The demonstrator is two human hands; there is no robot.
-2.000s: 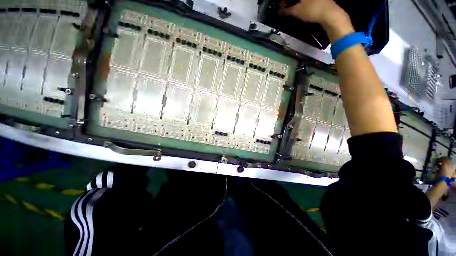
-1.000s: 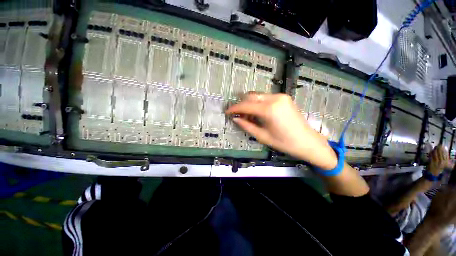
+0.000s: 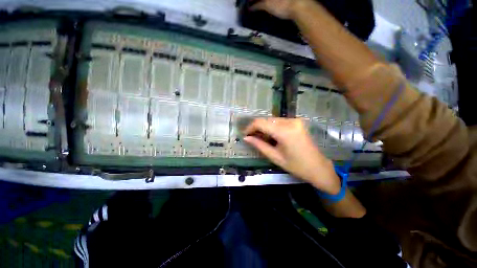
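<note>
My right hand (image 3: 285, 149), with a blue wrist strap (image 3: 340, 183), is over the lower right of the pale circuit board panel (image 3: 193, 123). Its thumb and forefinger are pinched at a small black component (image 3: 238, 140) at the board surface; blur hides the exact grip. A short black component row (image 3: 216, 144) sits to its left. More black rows (image 3: 165, 56) line the panel's upper edge. A small dark piece (image 3: 178, 93) lies near mid-panel. The dark carrier (image 3: 199, 170) frames the panel. My left hand is out of the picture.
Another person's brown-sleeved arm (image 3: 376, 99) crosses from the right over the neighbouring panel (image 3: 324, 125) to the black parts bin (image 3: 355, 15) behind the line. A blue cord (image 3: 384, 112) runs up from my strap. The white edge rail (image 3: 104, 180) lies nearest my body.
My right hand came from the parts bin to the panel, then moved slightly lower. The brown-sleeved arm has entered and reached to the bin. The view has shifted slightly.
</note>
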